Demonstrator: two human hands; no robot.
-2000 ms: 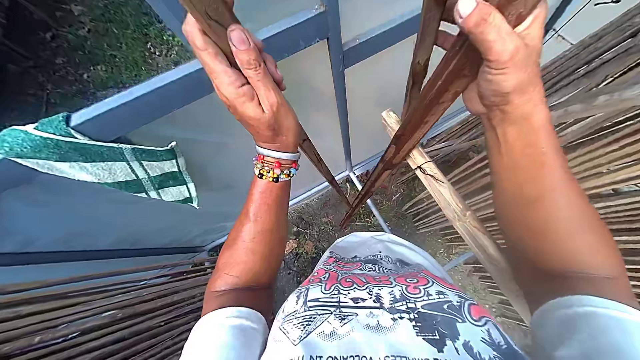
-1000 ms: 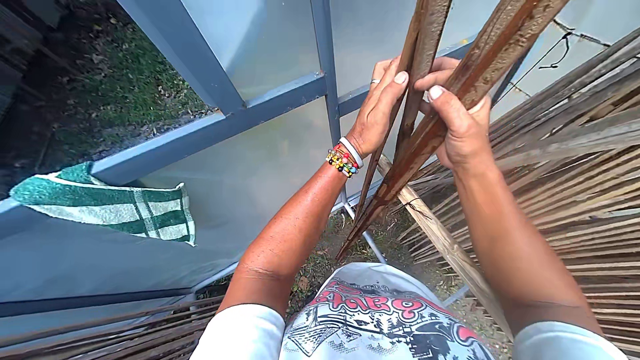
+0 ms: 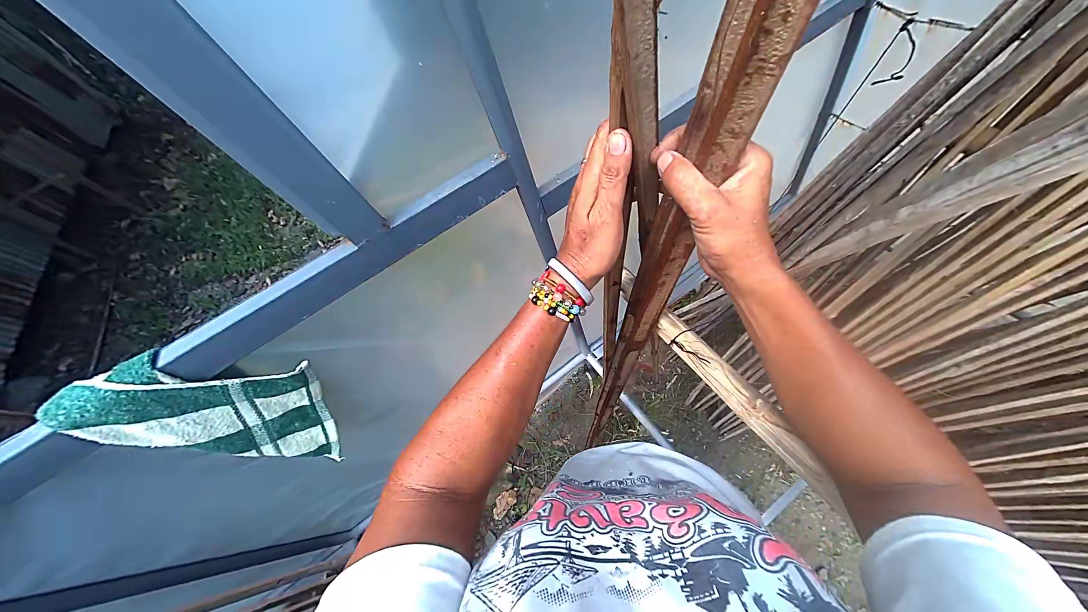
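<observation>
Several long brown wooden slats (image 3: 650,280) stand nearly upright in front of me, spread at the top and close together near the ground. My left hand (image 3: 599,195), with beaded bracelets at the wrist, lies along the left side of the thinner slats, its fingers extended; whether it grips them cannot be seen. My right hand (image 3: 722,204) is closed around the thick slat on the right, thumb across its near face. Its fingertips are partly hidden behind the wood.
A blue-grey metal frame (image 3: 433,200) with smooth panels stands ahead and left, a green and white towel (image 3: 195,412) draped over it. On the right is a fence of thin sticks (image 3: 960,280) with a pale pole (image 3: 731,387). Wire (image 3: 905,42) hangs at the upper right.
My left hand has moved right, from a separate piece of wood at the left to the slats beside my right hand. The gap between my hands has narrowed.
</observation>
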